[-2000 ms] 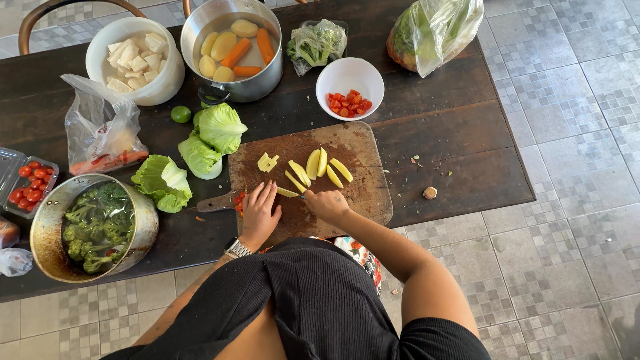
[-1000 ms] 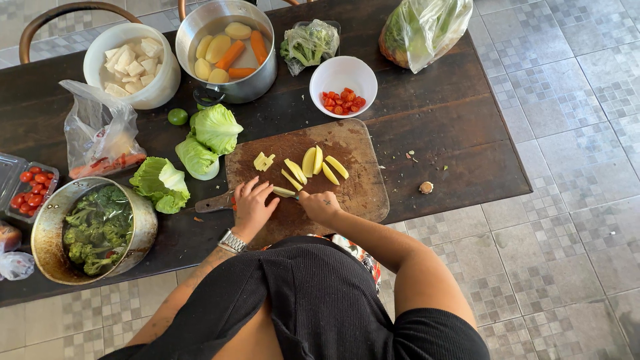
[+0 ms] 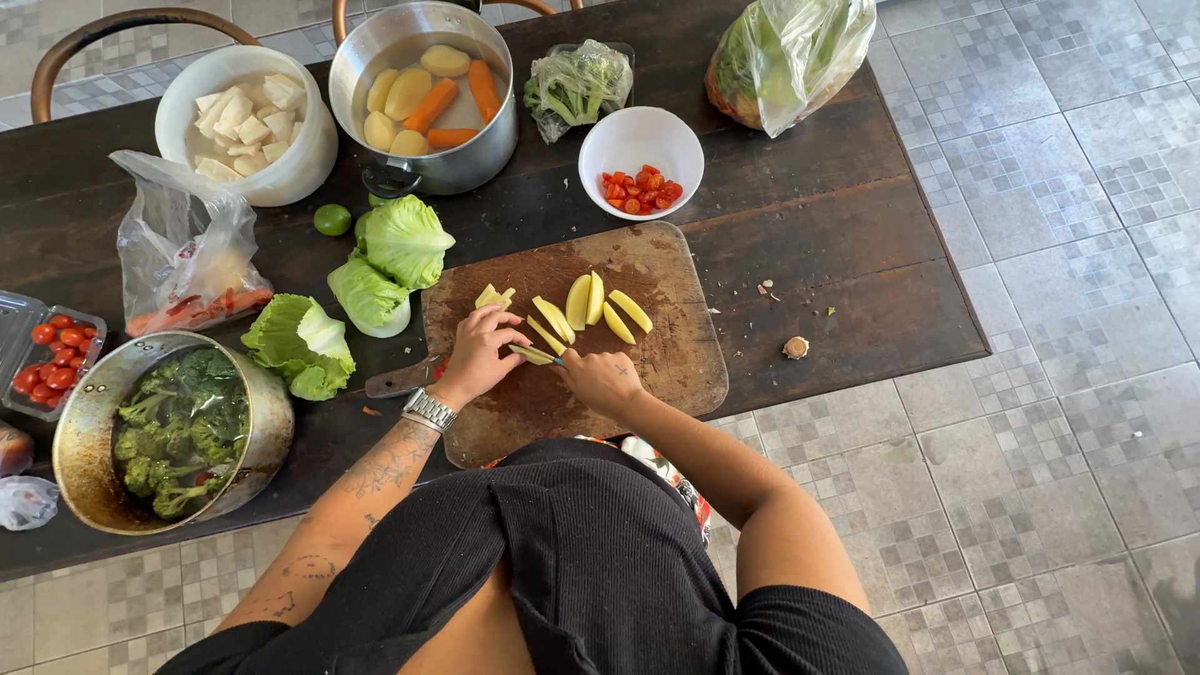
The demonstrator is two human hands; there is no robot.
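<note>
A worn wooden cutting board [image 3: 600,281] lies at the table's front edge. On it my left hand [image 3: 483,356] holds a pale yellow-green wedge [image 3: 532,355] between its fingertips. My right hand [image 3: 600,380] grips a small knife [image 3: 555,361], its blade at that wedge and mostly hidden. Several more wedges [image 3: 578,302] are spread on the board just beyond both hands. Small cut pieces [image 3: 494,297] lie together near the upper left of the board, above my left hand. The board's handle points left, beside my left wrist.
Lettuce [image 3: 403,242], a lime [image 3: 332,220] and a pot of broccoli [image 3: 267,441] are to the left. Behind stand a white tub [image 3: 323,141], a metal pot [image 3: 483,155] with potatoes and carrots, and a white bowl [image 3: 642,136] of cut tomatoes. Bagged vegetables [image 3: 787,61] lie at back right.
Both hands stay close together over the board, my left holding a wedge and my right the knife. The wedges beyond them look much the same.
</note>
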